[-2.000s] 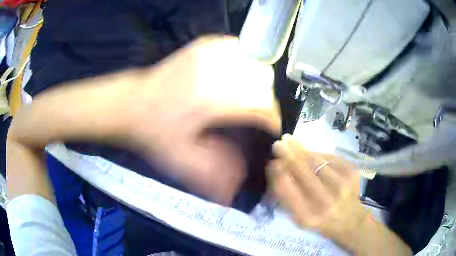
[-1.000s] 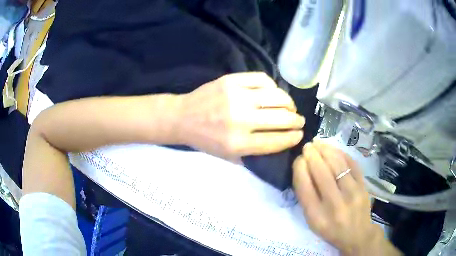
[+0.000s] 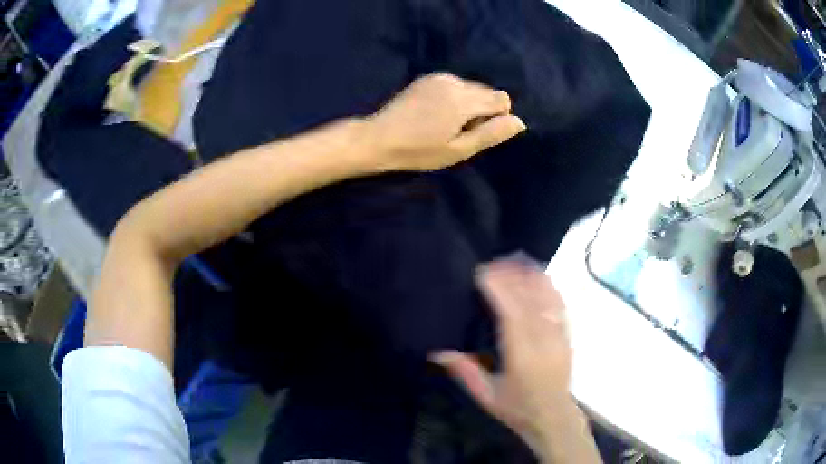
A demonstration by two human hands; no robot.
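Observation:
A large dark garment (image 3: 389, 263) covers the left and middle of the table and hangs over its front edge. My left hand (image 3: 448, 122) lies across the upper part of the garment, its fingers curled and closed on the cloth. My right hand (image 3: 525, 335) is blurred at the garment's right side, its thumb and fingers spread apart against the cloth. The sewing machine (image 3: 756, 163) stands at the right, and the garment is away from its needle area.
The white table (image 3: 607, 362) shows between the garment and the machine. A separate dark piece (image 3: 756, 353) lies right of the needle area, by a cream round knob (image 3: 743, 263). Yellow and white strips (image 3: 168, 91) lie at upper left. Blue plastic (image 3: 213, 399) shows below the table.
The view has shifted, with the machine now farther right and smaller. The garment is away from the needle area and bunched nearer the wearer. My hands have moved apart; my right hand's fingers have spread.

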